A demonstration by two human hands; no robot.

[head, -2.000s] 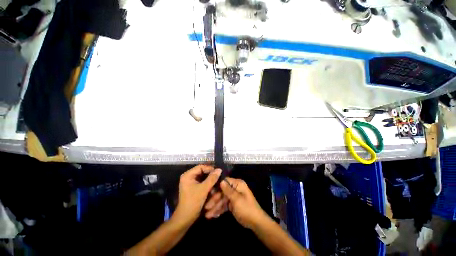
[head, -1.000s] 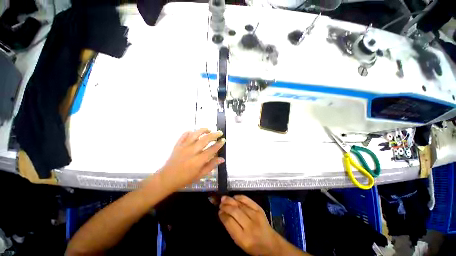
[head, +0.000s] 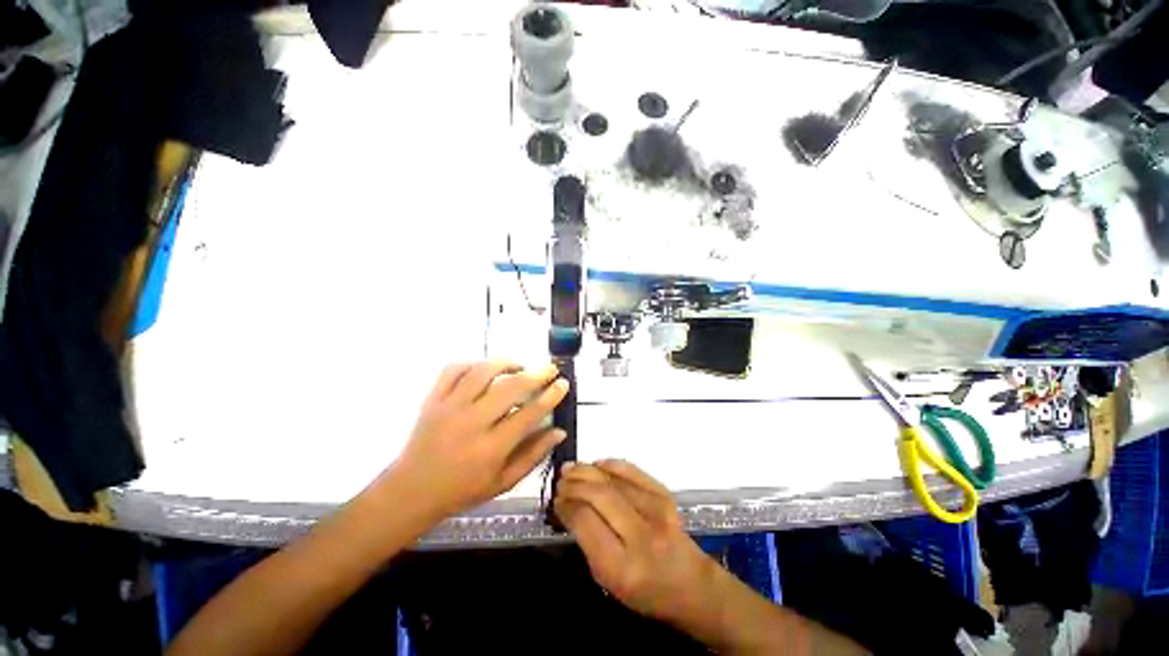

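A narrow black strip runs from under the machine head down towards the table's front edge. The white sewing machine with a blue stripe stands above it; the needle area is hidden by the head. My left hand lies on the table at the strip's left side, fingertips on the strip just below the head, pressing rather than gripping. My right hand pinches the strip near the table edge with thumb and fingers.
Scissors with yellow and green handles lie right of the strip. Dark cloth drapes over the table's left end. Small shiny parts cluster at far right. Blue crates stand below the ruled front edge.
Since the earliest frame my left hand has moved from the strip's lower end up onto the table. My right hand has moved up to the table edge. The view has shifted over the machine head.
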